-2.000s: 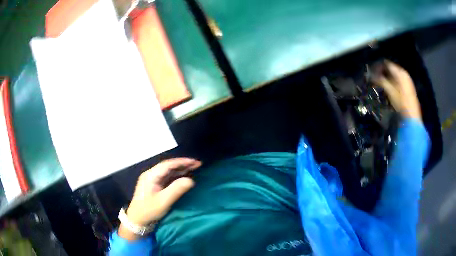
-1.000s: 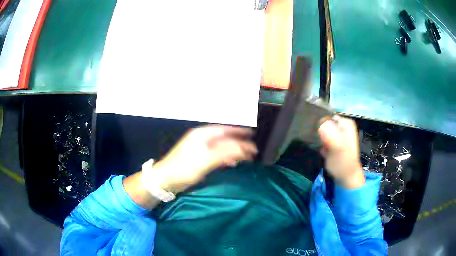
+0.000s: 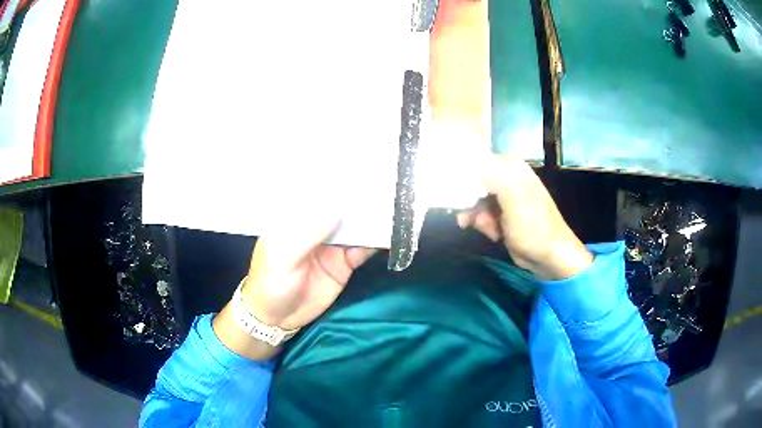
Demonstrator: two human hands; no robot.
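Note:
A white sheet (image 3: 276,117) lies over a red-orange board (image 3: 459,75) and overhangs the bench's near edge. A long-jaw clip (image 3: 407,167) has its black bar along the sheet's right edge near the front corner; its broad bright handle reaches right. My right hand (image 3: 526,209) grips this handle, fingers partly hidden. My left hand (image 3: 305,280) holds the sheet's near edge, left of the clip, thumb on top and fingers beneath. Another clip (image 3: 424,15) sits farther up the same edge, cut off by the frame top.
Open black bins with clips stand below the bench at left (image 3: 146,284) and right (image 3: 664,276). Loose black clips (image 3: 677,29) lie on the green top (image 3: 652,100), beyond the dark seam. Another red-edged board (image 3: 50,92) with a white sheet lies far left.
From the bin on the right, my right hand has brought the long-jaw clip to the sheet's right edge. My left hand has moved up to the sheet's near edge and taken hold.

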